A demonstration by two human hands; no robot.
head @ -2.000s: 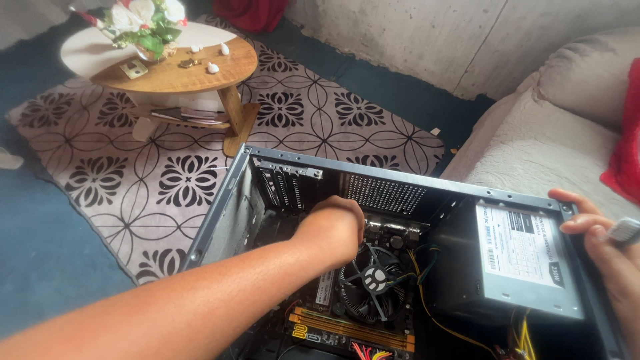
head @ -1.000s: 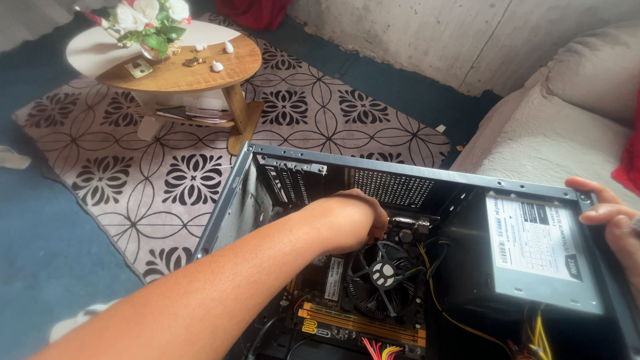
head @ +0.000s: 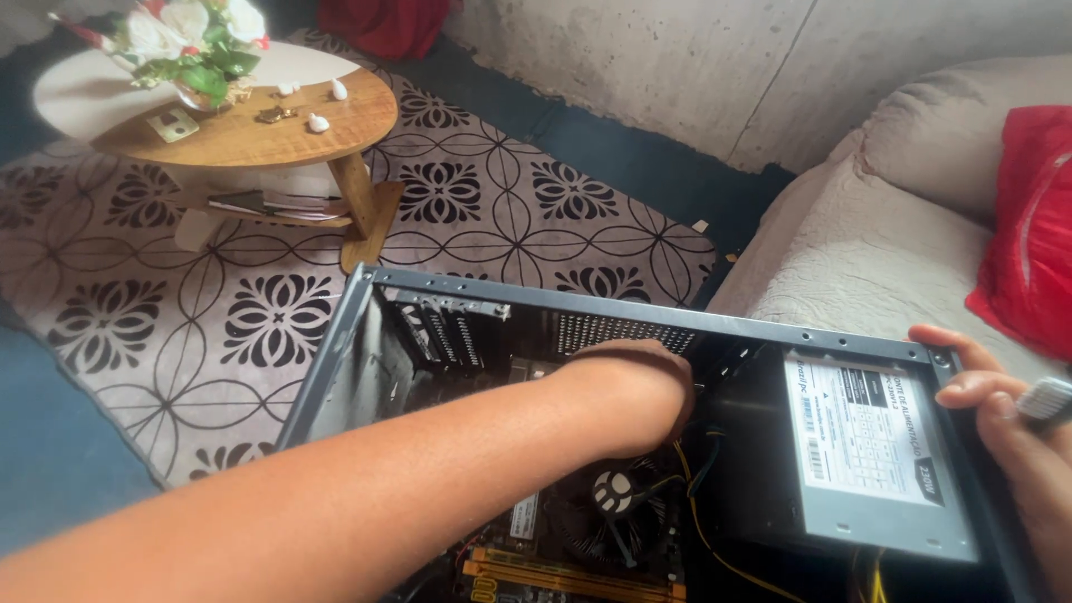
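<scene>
An opened computer case (head: 586, 301) of dark metal lies before me. My left hand (head: 641, 398) reaches inside it, above the CPU cooler fan (head: 614, 494) and near the perforated rear panel; its fingers are hidden. My right hand (head: 980, 394) is at the case's right corner, fingers on the frame beside the power supply (head: 879, 452), and a grey-white object (head: 1045, 400), perhaps a connector, shows at this hand. Yellow memory slots (head: 578, 578) lie below the fan. Yellow and dark cables run between the fan and the power supply.
Beyond the case, a wooden table (head: 276, 138) with flowers and small ornaments stands on a patterned rug (head: 502, 209). A covered sofa (head: 837, 226) with a red cushion (head: 1030, 234) is at the right, close to the case. A bare wall (head: 636, 75) rises behind.
My left hand has moved rightward inside the case, from left of the fan's top to the side nearer the power supply. My right hand remains at the case corner.
</scene>
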